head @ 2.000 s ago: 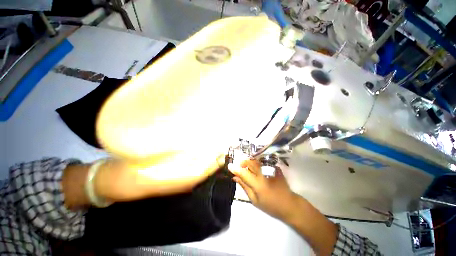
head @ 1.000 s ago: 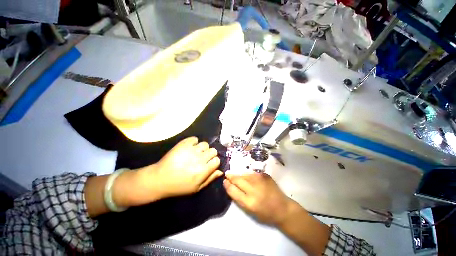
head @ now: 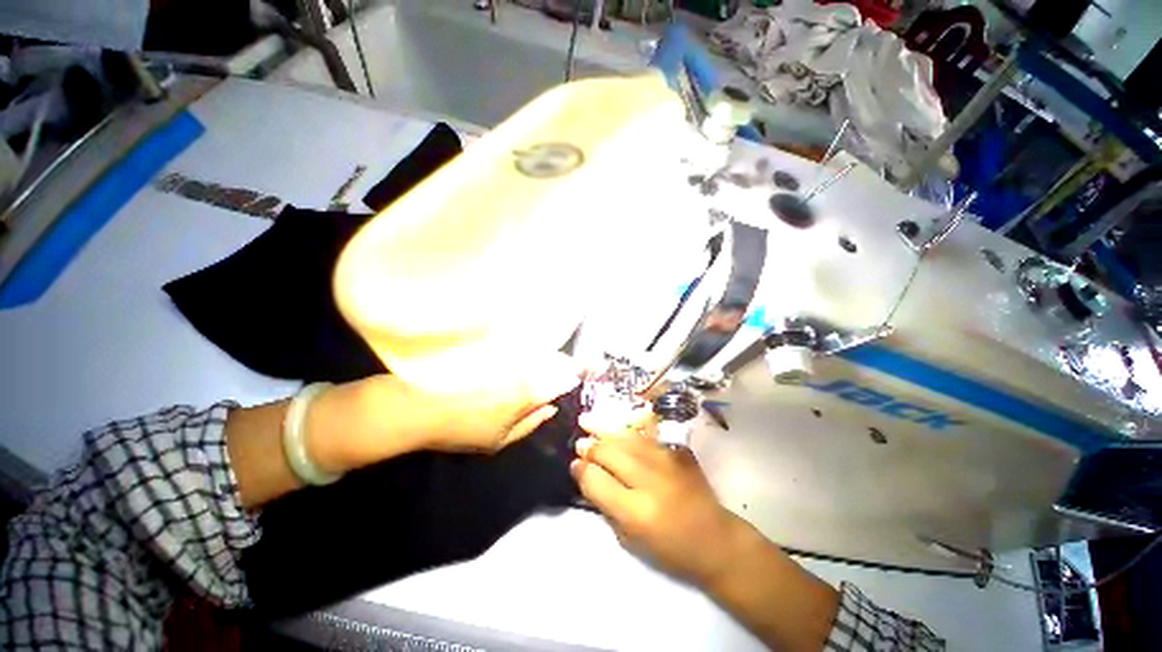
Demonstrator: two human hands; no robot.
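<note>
The black garment piece (head: 408,510) lies on the white machine table, its edge at the shiny presser foot (head: 612,378). My left hand (head: 491,414) lies on the cloth left of the foot, partly hidden by the large pale yellow rounded cover (head: 472,242); whether it grips the cloth cannot be told. My right hand (head: 637,478) is just in front of the foot, fingertips together at the cloth edge. The needle area is washed out by glare.
The white sewing machine body (head: 816,433) fills the right side. A thin thread guide stands on top. A blue strip (head: 102,210) marks the table's left. Light cloth (head: 841,77) is heaped behind.
Since one second ago the yellow cover appears further right and hides much of my left hand. The cloth's near edge has changed shape. My right hand stays near the foot.
</note>
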